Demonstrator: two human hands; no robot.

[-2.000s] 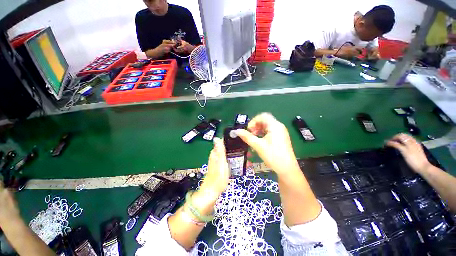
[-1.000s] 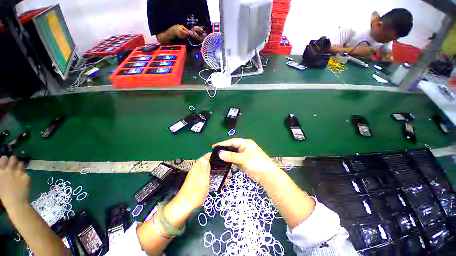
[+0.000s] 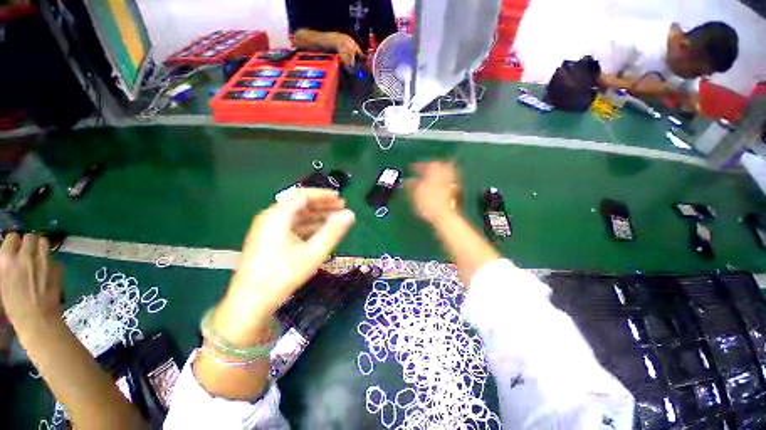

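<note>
My left hand is raised over the bench edge, thumb and fingers apart, with nothing visible in it. My right hand is blurred above the green belt, its fingers loosely apart, and I see nothing in it. A black handset with a pale label lies on the belt just left of my right hand. Another handset lies to its right. Dark handsets lie behind my left fingers, partly hidden. A heap of white rings lies on the bench between my forearms.
Dark handsets lie beside my left wrist. A black compartment tray is at right. Another person's arm and a second ring heap are at left. Across the belt stand a red tray, a fan and two people.
My hands have separated, and the handset they held is no longer in them. My left hand has moved left and up, my right hand forward over the belt. The view has shifted.
</note>
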